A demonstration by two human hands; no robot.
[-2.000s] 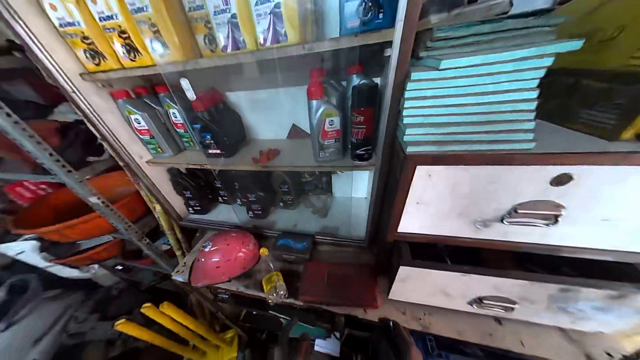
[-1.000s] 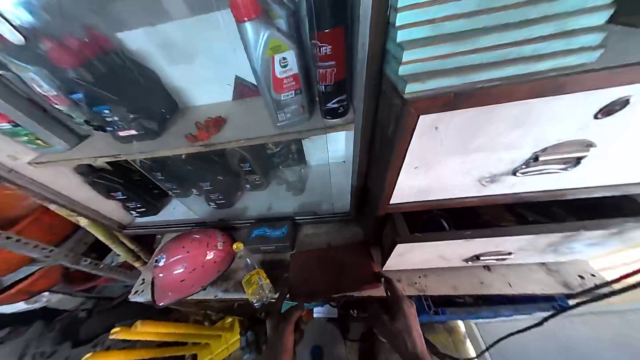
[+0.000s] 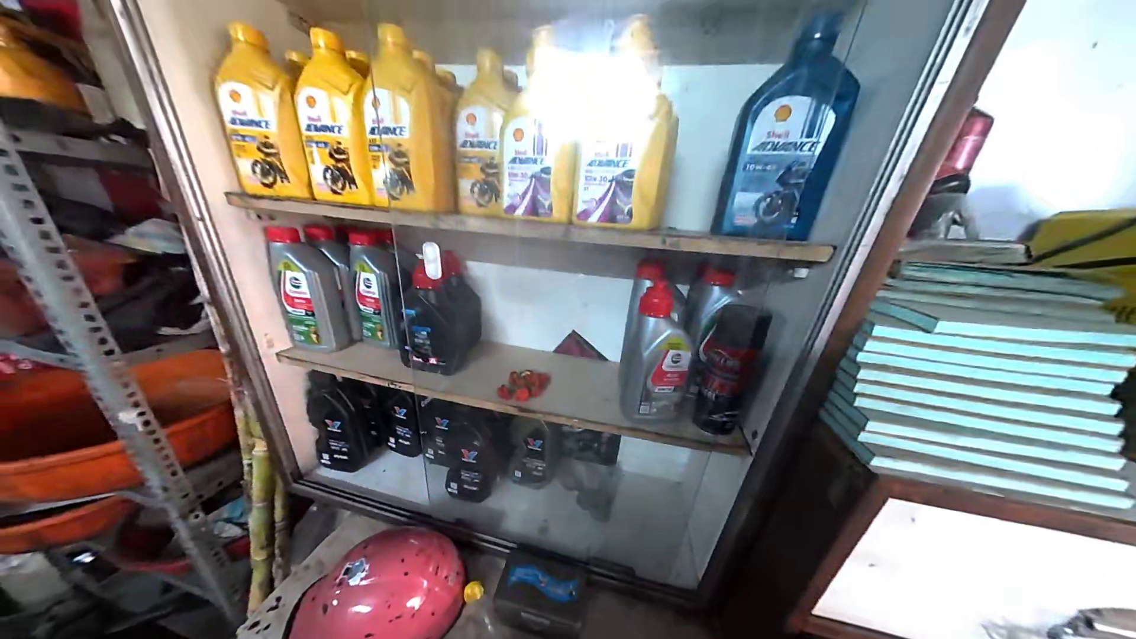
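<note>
Neither of my hands shows now. Ahead stands a glass-fronted cabinet of oil bottles. Yellow Shell Advance bottles [image 3: 337, 124] and a blue Shell Advance bottle [image 3: 785, 142] line its upper shelf. On the middle shelf are grey red-capped bottles [image 3: 657, 359], a black red-capped bottle [image 3: 441, 319], a black spray can [image 3: 729, 373] and a small heap of red pieces [image 3: 524, 385]. Black bottles [image 3: 342, 426] fill part of the bottom. Below the cabinet lie a scuffed pink helmet [image 3: 395, 586], a bottle's yellow cap [image 3: 475, 590] and a dark box with blue marking [image 3: 540, 590].
At left, a perforated metal rack [image 3: 115, 390] stands by orange basins [image 3: 177, 426] and jointed canes [image 3: 260, 506]. At right, a stack of pale green-edged books or pads [image 3: 985, 390] rests on a wooden drawer unit [image 3: 985, 568].
The view has swung up to the cabinet. Both hands, seen low at a dark red flat object by the open drawer one second ago, are out of frame.
</note>
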